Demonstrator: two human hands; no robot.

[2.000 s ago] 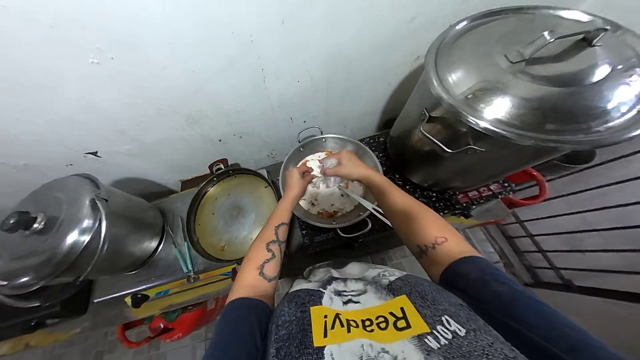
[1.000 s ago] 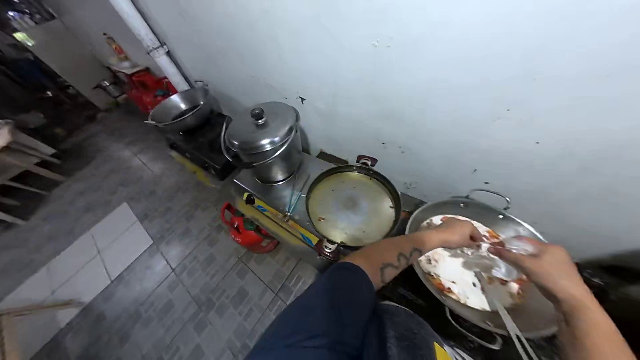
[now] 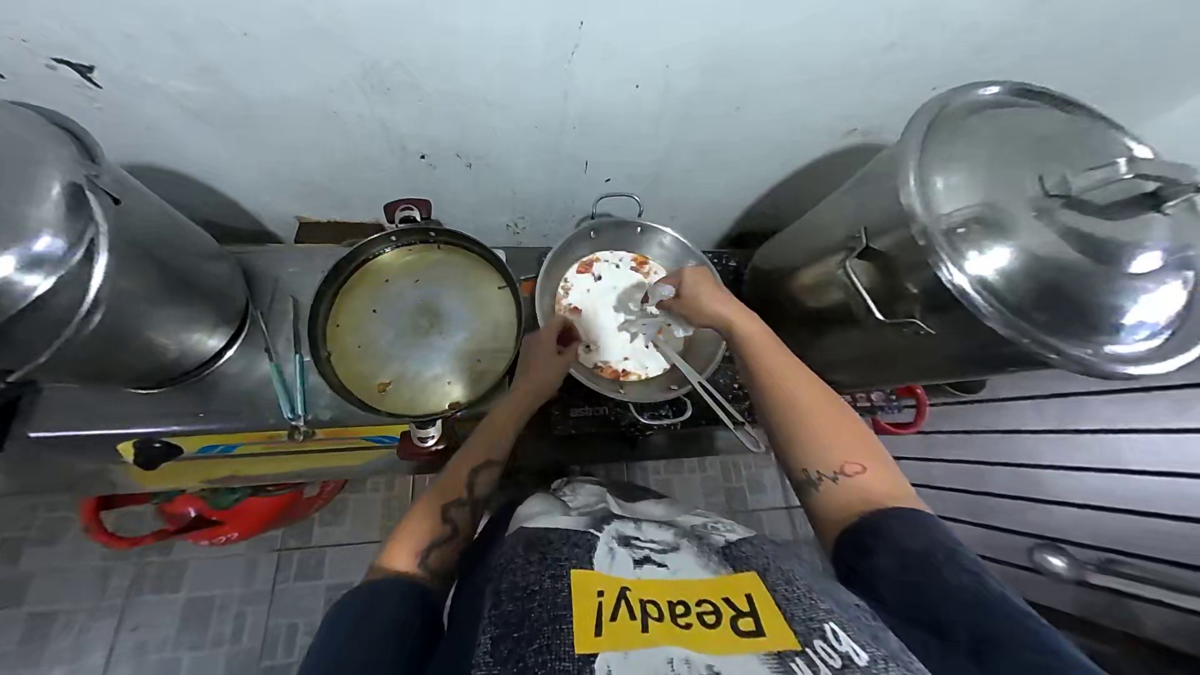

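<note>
White powder or cream (image 3: pixel 605 314) covers reddish food in a metal wok (image 3: pixel 562 258) on a stove. My right hand (image 3: pixel 696 298) grips a crumpled clear plastic bag (image 3: pixel 664 323) over the wok's right half. At the wok's left edge is my left hand (image 3: pixel 553 352), its fingertips bent close together over the white layer; whether they pinch anything is too small to tell. A long-handled metal utensil (image 3: pixel 717 398) leans in the wok, its handle pointing toward me and to the right, its head hidden by the bag and food.
Left of the wok stands a wide pan of yellowish oily liquid (image 3: pixel 422 328). Tongs (image 3: pixel 286 375) lie beside it, near a lidded metal pot (image 3: pixel 141 281). A tall lidded stockpot (image 3: pixel 844 281) stands close on the right. A red plastic item (image 3: pixel 220 511) sits below the counter's front edge.
The view has swung back from the left. My hands, together over the wok two seconds ago, are now apart: the left at its left edge, the right still with the plastic bag.
</note>
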